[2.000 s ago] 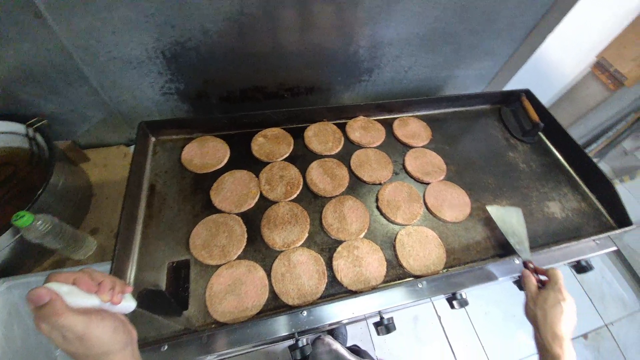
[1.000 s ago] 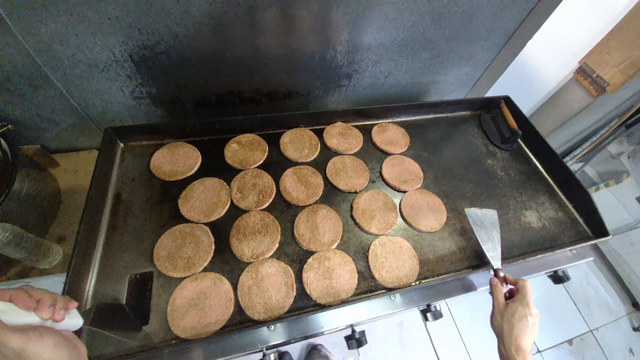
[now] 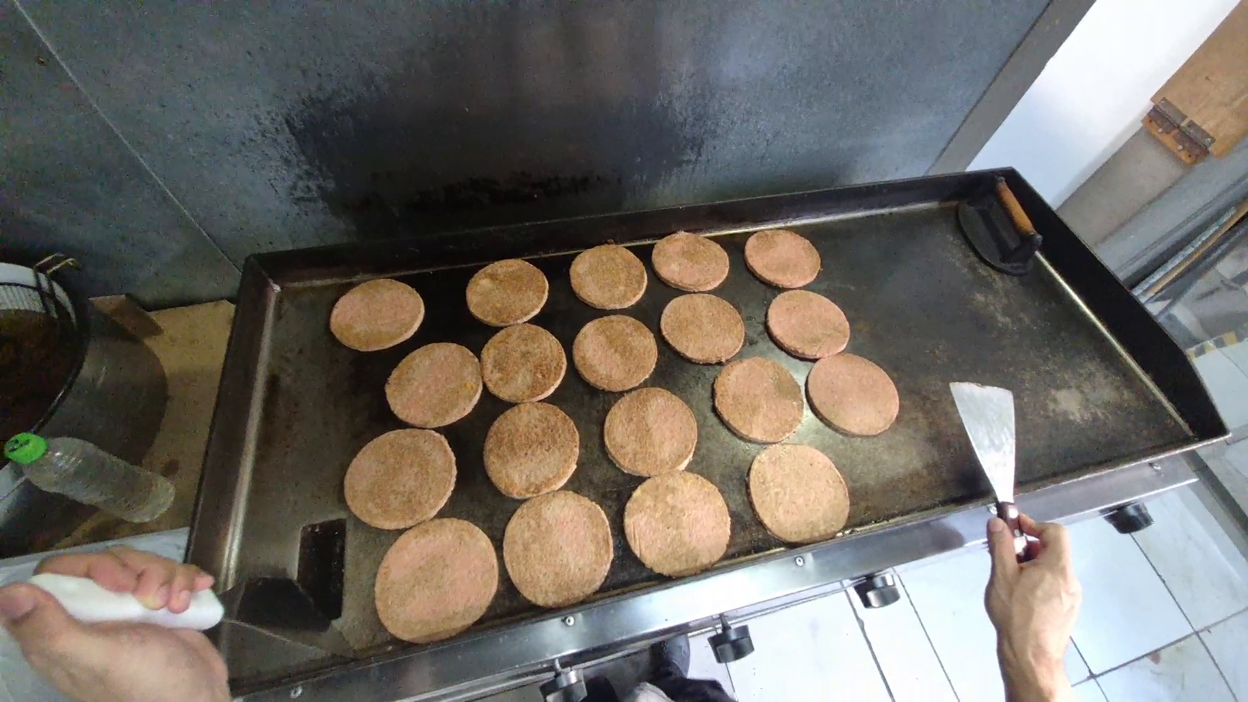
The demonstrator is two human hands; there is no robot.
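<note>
Several round meat patties (image 3: pixel 651 431) lie in uneven rows on a flat-top griddle (image 3: pixel 907 302), browned in places and pink in others. My right hand (image 3: pixel 1033 595) grips the handle of a metal scraper-like spatula (image 3: pixel 989 439), its blade over the griddle's front right part, right of the patties and apart from them. At the lower left, my left hand (image 3: pixel 127 624) is closed around a smooth white object (image 3: pixel 127 602); most of it is hidden, so its kind is unclear. That hand is beside the griddle's front left corner.
A grill press (image 3: pixel 996 229) with a wooden handle rests in the griddle's back right corner. At left stand a green-capped plastic bottle (image 3: pixel 97 476) and a large metal pot (image 3: pixel 107 380). A dark opening (image 3: pixel 323 568) is at the front left; control knobs (image 3: pixel 730 643) line the front.
The patties keep their arrangement, and both hands still hold the same items. The view has shifted somewhat.
</note>
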